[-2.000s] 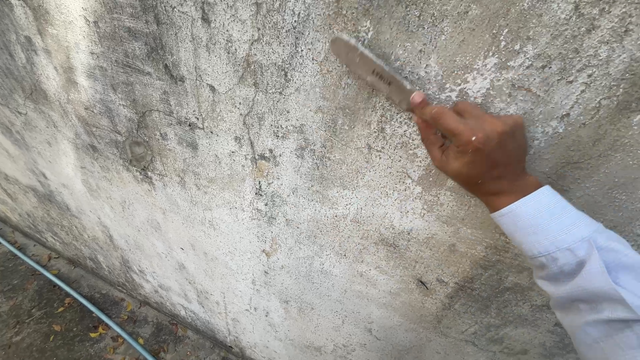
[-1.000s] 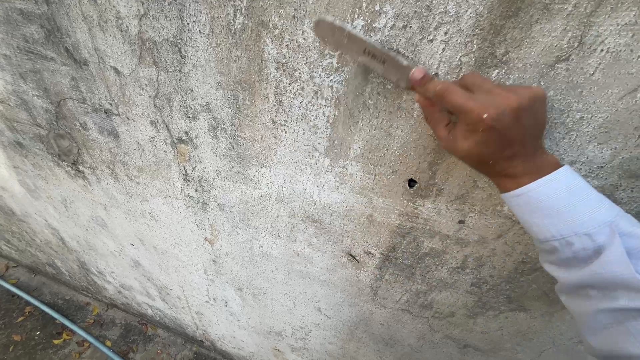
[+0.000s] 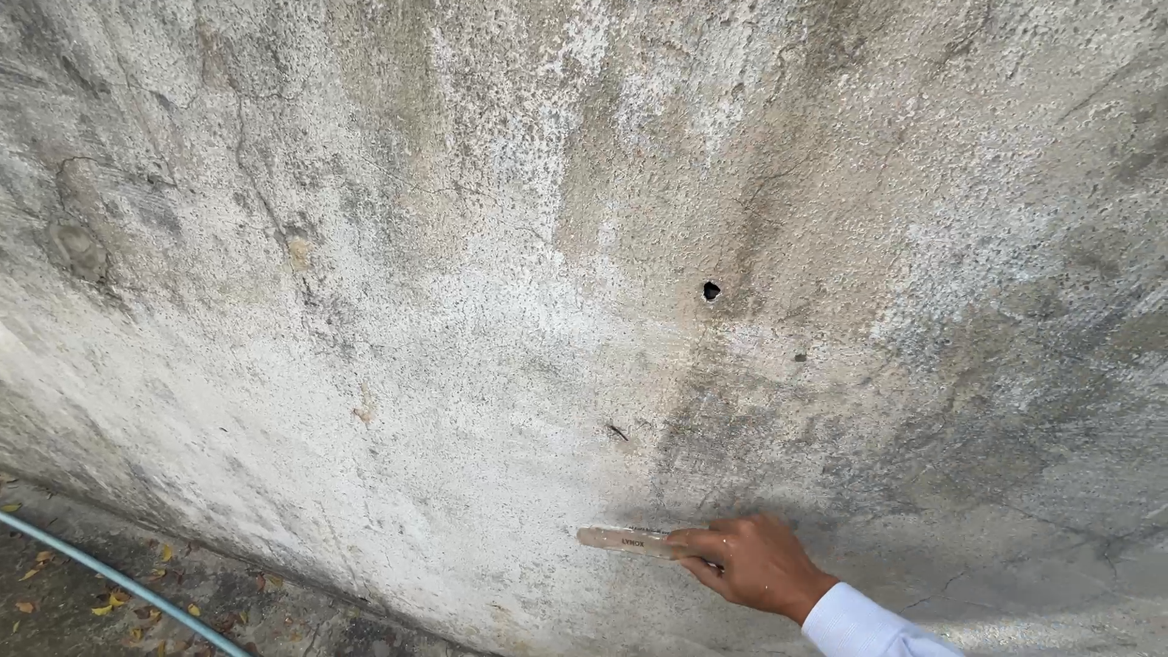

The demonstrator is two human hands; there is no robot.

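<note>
My right hand point(image 3: 753, 561), in a pale long sleeve, grips a flat metal scraper blade with a rounded end point(image 3: 630, 540) near the bottom of the view. The blade points left and lies against or just in front of the weathered plaster wall point(image 3: 474, 365); its exact contact cannot be told. The blade bears the maker's name Lynox. Above the hand, the wall has a small dark hole point(image 3: 712, 291) and a short dark mark point(image 3: 618, 432). My left hand is out of view.
A light blue hose or pipe point(image 3: 119, 579) runs across the ground at the lower left, beside the wall's foot. Dry yellow and brown leaves point(image 3: 109, 603) are scattered there. A round grey patch point(image 3: 78, 251) and cracks mark the wall's left side.
My right hand has moved down the wall with the scraper, from above the dark hole to well below it. The blade now lies closer to level.
</note>
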